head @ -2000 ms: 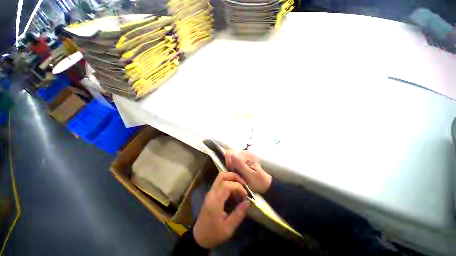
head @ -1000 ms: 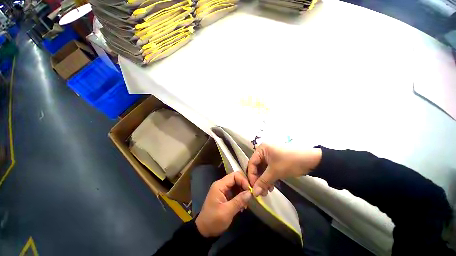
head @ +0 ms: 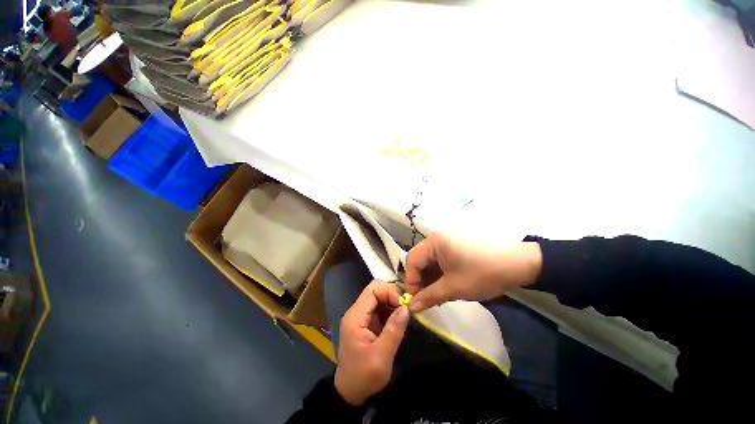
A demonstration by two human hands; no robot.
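A beige fabric panel (head: 470,325) with yellow edging hangs over my lap at the table's front edge, its far part open like a pocket. My left hand (head: 367,341) is bare and pinches a small yellow piece (head: 406,300) at the panel's edge between thumb and finger. My right hand (head: 464,269), also bare, pinches at the same yellow spot from the right. The fingertips of both hands nearly meet there. A dark cord (head: 413,211) lies on the table just beyond my right hand.
Stacked panels (head: 178,70) with yellow edges stand at the far left of the white table (head: 530,124). Small yellow pieces (head: 406,151) lie on it. A carton (head: 217,199) with folded panels is below the edge. Blue bins (head: 161,161) stand beyond. A pale sheet (head: 720,70) lies far right.
My hands have come together on the yellow edging, where a small yellow piece now shows. My right forearm has swung out to the right since the earliest frame. The view has shifted.
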